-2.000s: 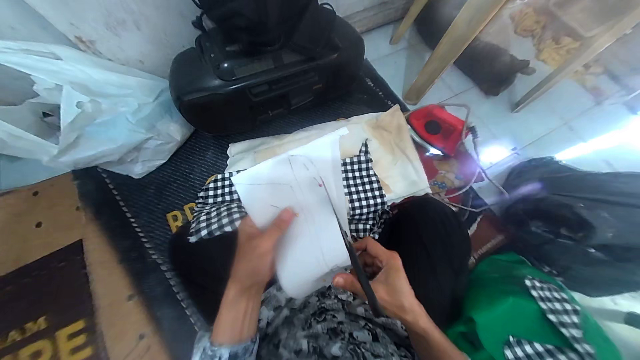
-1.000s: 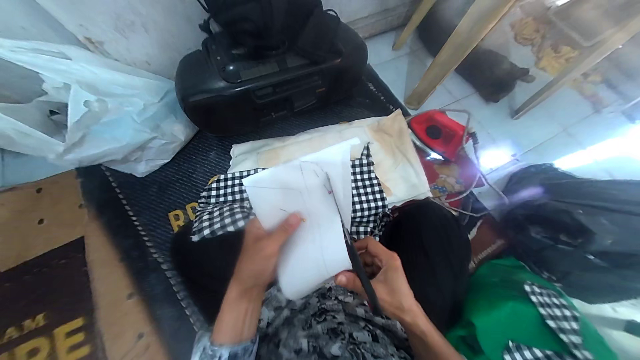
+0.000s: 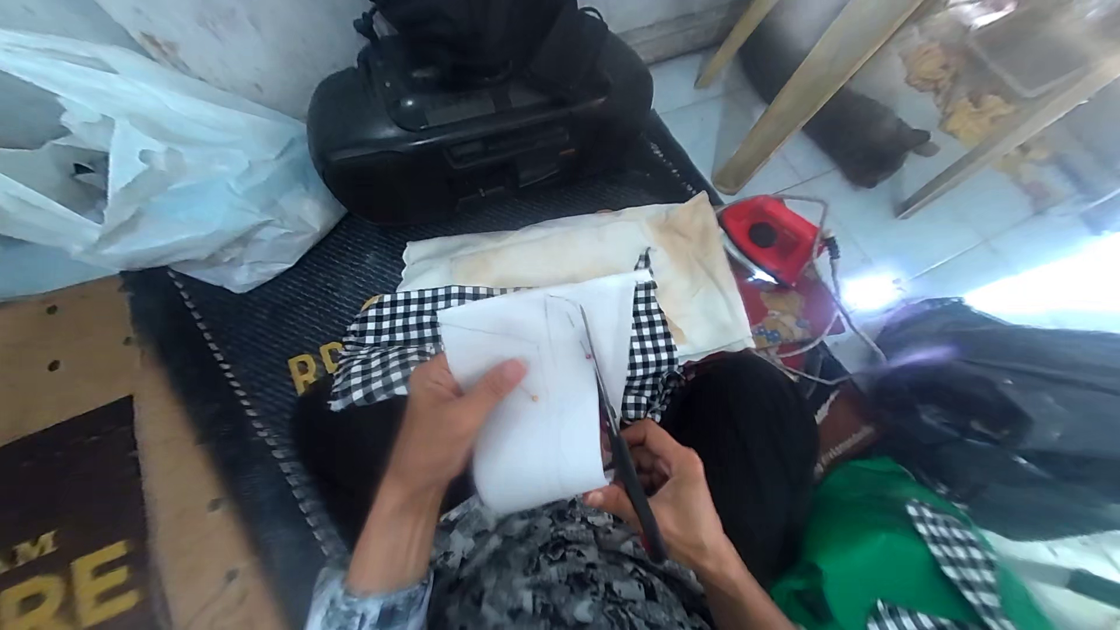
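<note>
My left hand [image 3: 464, 411] grips the left side of a white sheet [image 3: 525, 437] with thin drawn lines, thumb on top; it looks like paper or stiff interfacing. My right hand [image 3: 661, 481] holds black-handled scissors [image 3: 623, 455], whose blades point up and away from me along a cut in the sheet's right part. The sheet's near end curls down over my lap. Black-and-white gingham fabric [image 3: 652, 350] lies beneath and on both sides of the sheet. Beyond it rests a folded, stained cream cloth [image 3: 560, 249].
A red clothes iron [image 3: 774, 236] with a cord stands right of the cream cloth. A black case-like device [image 3: 481, 122] stands ahead, a white plastic bag [image 3: 175, 175] at left. Right are a black plastic bag [image 3: 989, 411] and a green bag [image 3: 875, 534] with gingham pieces. A dark animal [image 3: 862, 136] lies near wooden legs.
The sheet has shifted and turned slightly between my hands, and its far right part now stands further from the main part. Both hands have kept their hold.
</note>
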